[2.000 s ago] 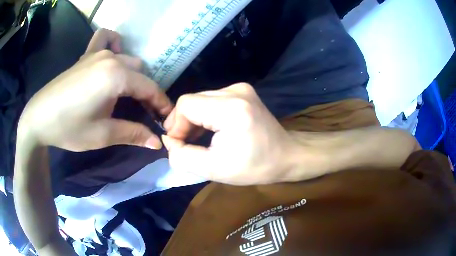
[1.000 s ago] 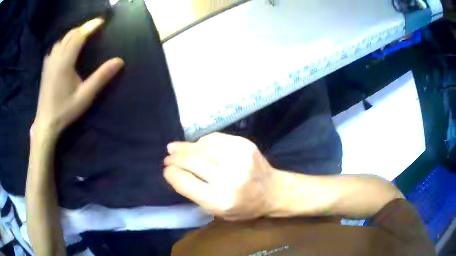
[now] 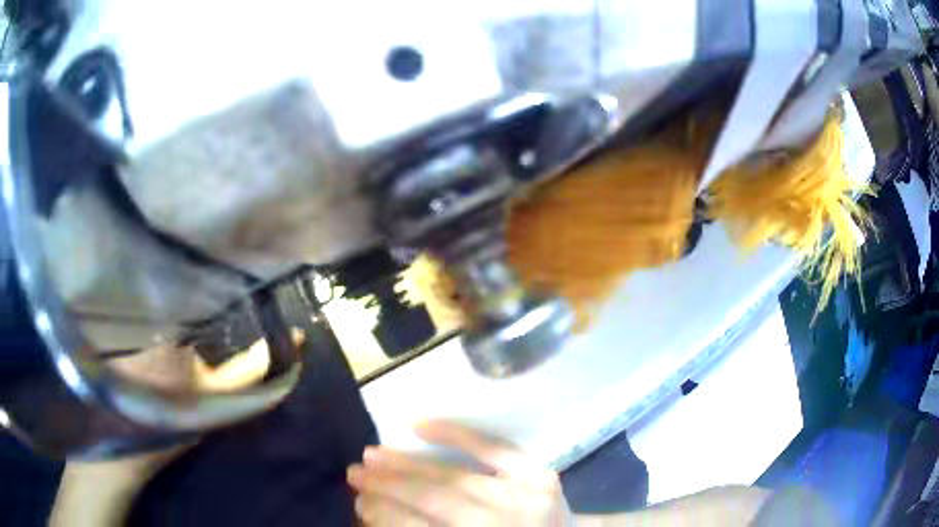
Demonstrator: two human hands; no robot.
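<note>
The sewing machine head [image 3: 309, 154] fills the top of the view, large, pale and blurred, with a round metal knob [image 3: 523, 335] sticking down. Black fabric [image 3: 257, 468] lies on the table beneath it. My left hand [image 3: 103, 489] is at the bottom left, mostly hidden behind the machine's curved metal part; its fingers cannot be made out clearly. My right hand [image 3: 463, 479] lies with fingers extended at the fabric's right edge, near the table's front, with nothing seen in it. The needle is hidden.
Orange-yellow yarn [image 3: 618, 226] hangs under the machine, with loose tassels [image 3: 824, 211] at the right. The white table [image 3: 618, 329] has measuring marks along its front edge. A white board [image 3: 721, 412] and a blurred blue object [image 3: 839, 463] are at the lower right.
The view has moved up close to the machine head, which now covers the top. Both hands now sit lower in the picture. My right fingers have straightened from their earlier bent pose.
</note>
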